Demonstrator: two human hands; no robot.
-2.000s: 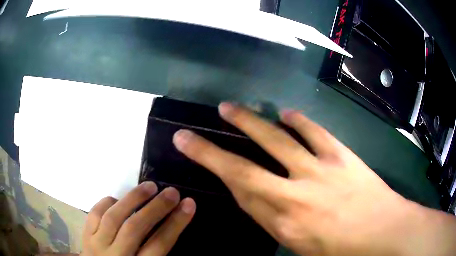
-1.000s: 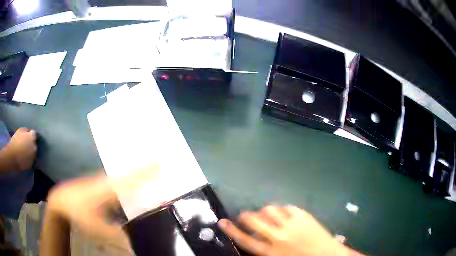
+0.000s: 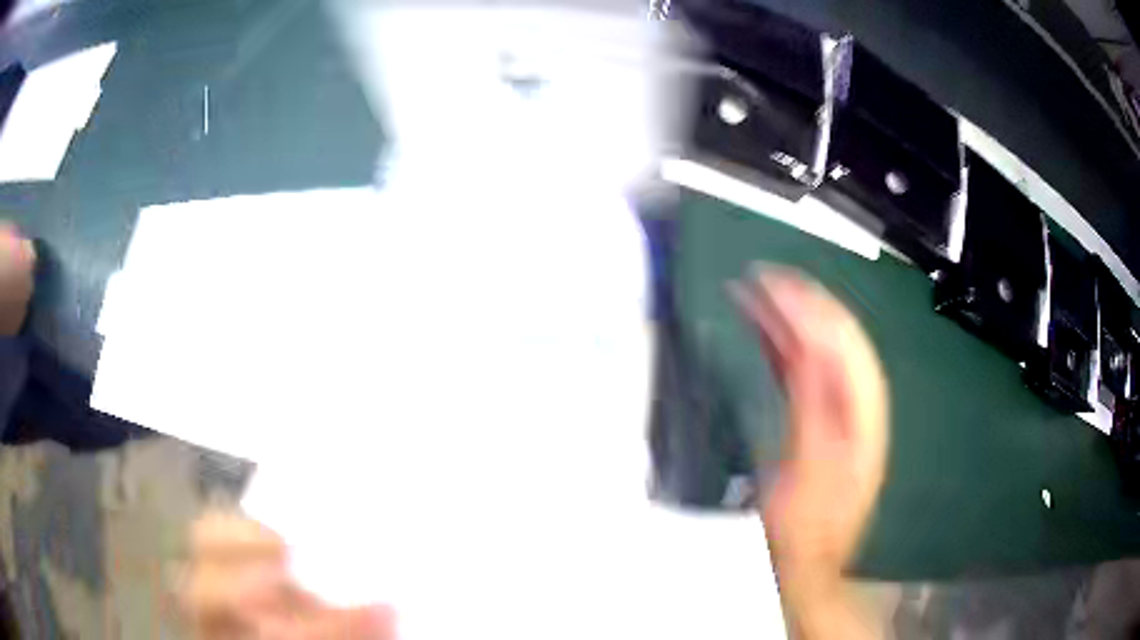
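Observation:
A large open box (image 3: 525, 375) with bright white inner panels fills the middle, overexposed and blurred. A white panel spreads to its left, and a dark side strip (image 3: 700, 413) shows on its right. White also reaches the bottom edge. My left hand (image 3: 281, 581) is blurred at the lower left, its fingers at the white panel's edge; its grip cannot be made out. My right hand (image 3: 825, 400) is raised just right of the dark strip, fingers curved and blurred, with nothing seen in it. The box's contents cannot be made out.
Closed black boxes (image 3: 863, 138) with round silvery dots stand in a row along the right, beside a pale rail. A white panel (image 3: 56, 113) lies at the upper left on the green bench. Another person's hand (image 3: 13, 281) shows at the left edge.
The black box with the open white panel is no longer seen before me. A large white-lined open box now fills the middle. My right hand has risen from the lower box.

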